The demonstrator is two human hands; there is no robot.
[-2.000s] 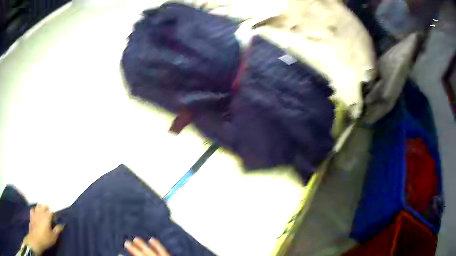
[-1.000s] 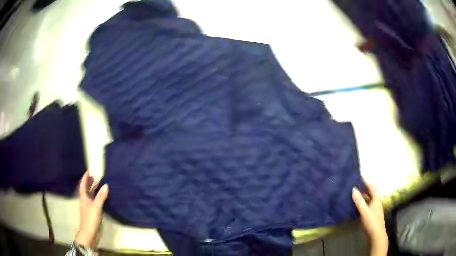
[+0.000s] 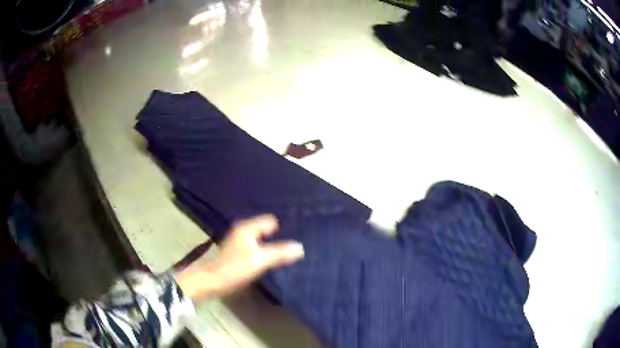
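Note:
A navy quilted garment body [image 3: 449, 265] lies loose and rumpled at the lower right, its left part blurred. Beside it, to the upper left, is a flat stack of navy quilted pieces [image 3: 224, 149] with layered edges. A dark red tie strip [image 3: 304, 149] sticks out past the stack's far side, and another bit of it shows at the near side. My left hand [image 3: 255, 255] is over the place where garment and stack meet, thumb and fingers apart; whether it grips the cloth is unclear. My right hand is out of the picture.
The cream-white table [image 3: 326, 88] has its near edge running down the left side. Dark pieces [image 3: 449, 47] lie at the far side. A dark navy item [image 3: 608, 333] is cut off at the lower right edge. Red and dark things stand beyond the table at left.
The view has swung left to the stack. The garment, spread flat between both hands before, is now bunched at the lower right. My right hand has left the picture.

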